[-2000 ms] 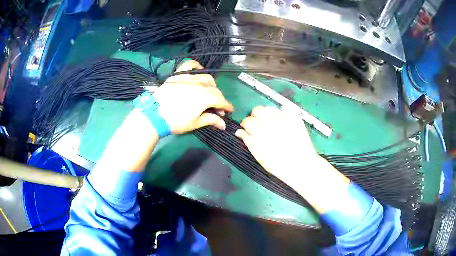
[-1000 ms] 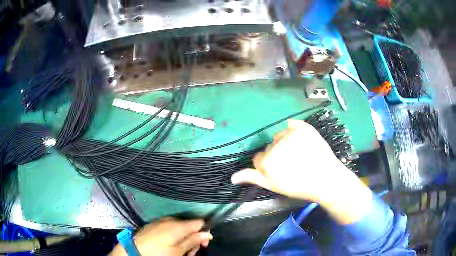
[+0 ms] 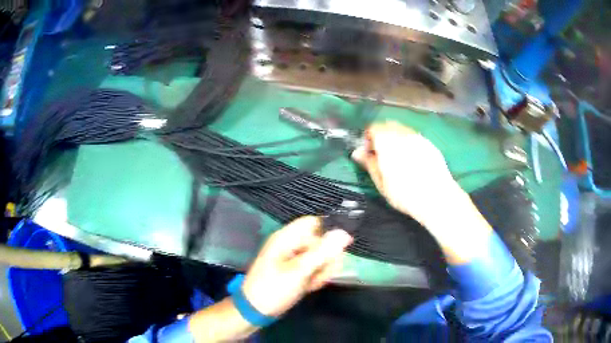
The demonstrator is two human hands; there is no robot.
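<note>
A long bundle of black cables [image 3: 268, 184] lies across the green mat, gathered by a whitish tie [image 3: 153, 123] at the left. Its silvery ends fan out at the right. My left hand [image 3: 291, 258], with a blue wristband, is closed on a few cables at the bundle's front edge; small silvery tips show just above its fingertips. My right hand [image 3: 405, 167] is curled over the right end of a narrow metal bar [image 3: 305, 122]. Blur hides whether its fingers grip the bar or a cable.
The steel lower mold [image 3: 362, 84] stands behind the mat under a thick plate [image 3: 402, 20]. A second cable coil [image 3: 214, 87] lies upper left. A blue drum [image 3: 33, 288] is lower left, with a pale rod [image 3: 40, 258] across it. Pale curved handles [image 3: 548, 151] are at the right.
The view has swung left. My left hand has risen from below the mat's edge to the bundle. My right hand has moved from the cable ends to the bar.
</note>
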